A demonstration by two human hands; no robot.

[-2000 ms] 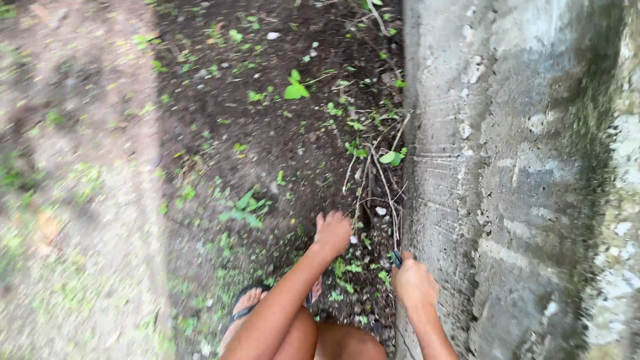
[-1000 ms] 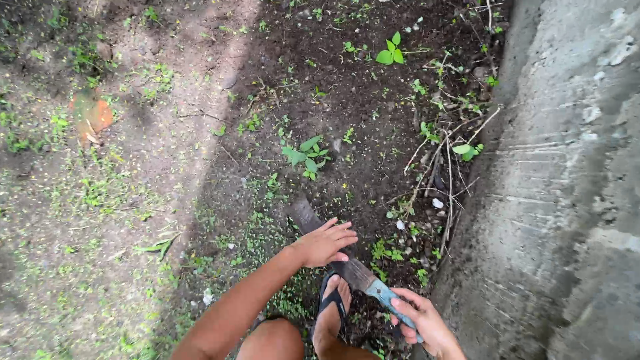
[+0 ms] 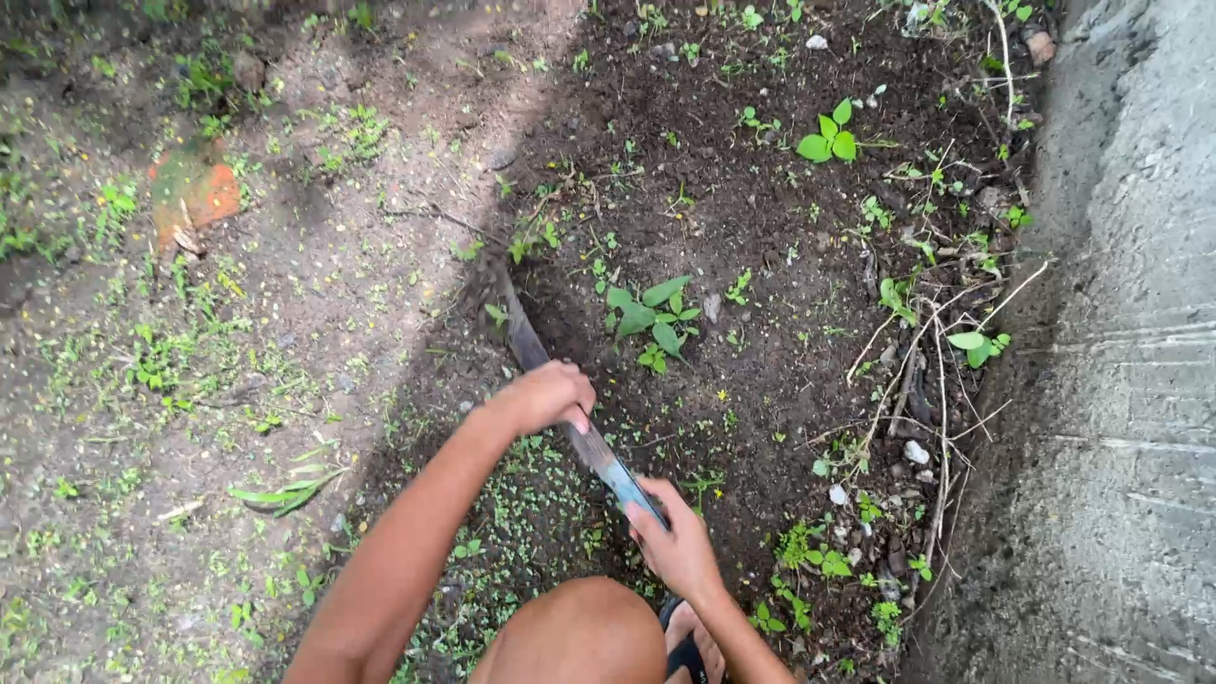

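A machete (image 3: 525, 332) with a dark, worn metal blade and a bluish handle lies slantwise across the middle of the view, its far end against the dark soil. My right hand (image 3: 673, 537) is closed around the handle at the lower end. Further up, my left hand (image 3: 546, 397) grips the blade near its middle, with the fingers curled over it. A leafy weed (image 3: 655, 313) grows just right of the blade. Small seedlings cover the soil below my left hand. The blade's tip is blurred against the ground.
A rough concrete wall (image 3: 1130, 380) runs along the right side. Dry twigs (image 3: 940, 399) and small stones lie at its foot. A bright green seedling (image 3: 829, 138) stands farther up. An orange patch (image 3: 195, 190) shows on the ground at the left. My knee and a sandalled foot (image 3: 698, 646) are below.
The view has swung left from the wall. Since one second ago the machete's far end has moved up and away from me, and my left hand has gone from lying on the blade to gripping it.
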